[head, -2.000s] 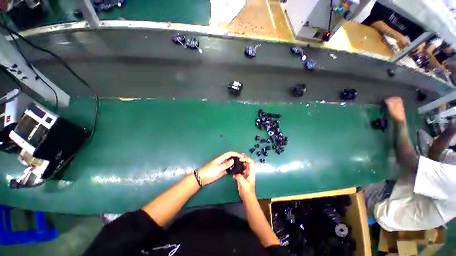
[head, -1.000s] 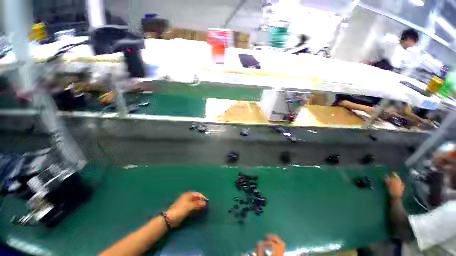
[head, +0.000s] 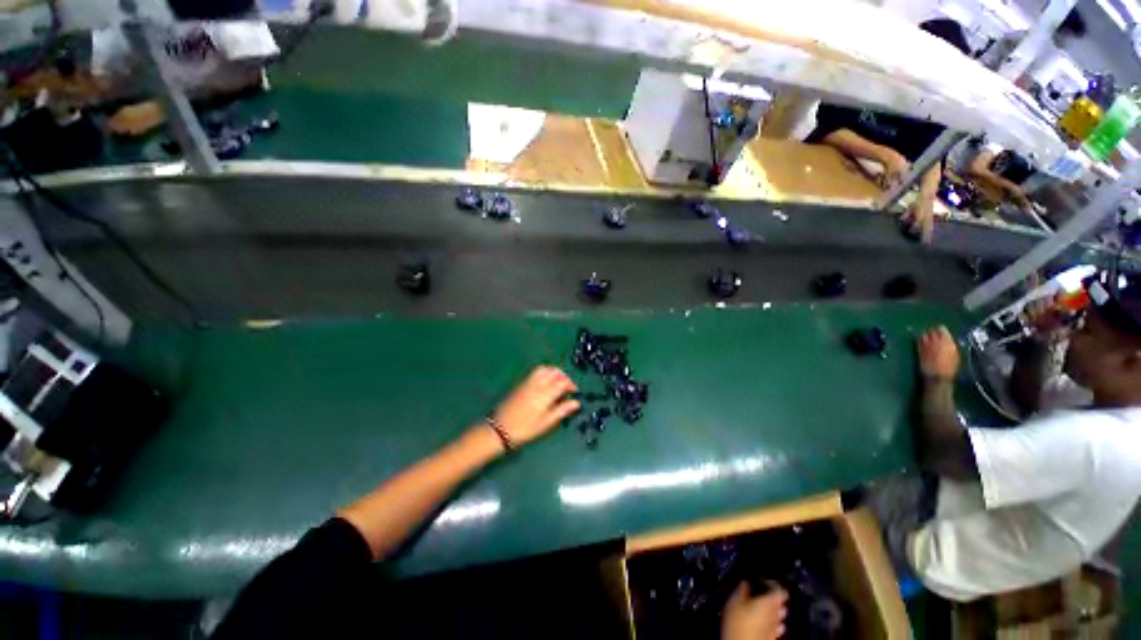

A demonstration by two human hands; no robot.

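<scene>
A loose heap of small shiny black fittings (head: 608, 383) lies on the green bench top. My left hand (head: 538, 404) is at the heap's left edge, palm down, with fingers bent; whether a fitting is between the fingertips cannot be told. The open brown carton (head: 738, 520) at the bench's near edge is full of black housings (head: 701, 578). My right hand (head: 755, 614) reaches into the carton among the dark parts, cut off by the lower edge. Its fingers are against dark parts, but a grip on one cannot be made out.
The grey conveyor (head: 325, 269) beyond the bench carries spaced black units (head: 414, 278) and small wired parts (head: 616, 216). A black-and-white machine (head: 94, 431) stands at the left. A neighbouring worker (head: 1051, 469) sits at the right, a hand near a black unit (head: 866, 340). Another worker's arms show opposite.
My hands, together around a black housing two seconds ago, are now apart. My left hand has moved to the heap, my right into the carton. The view has tilted back down from the overhead shelf.
</scene>
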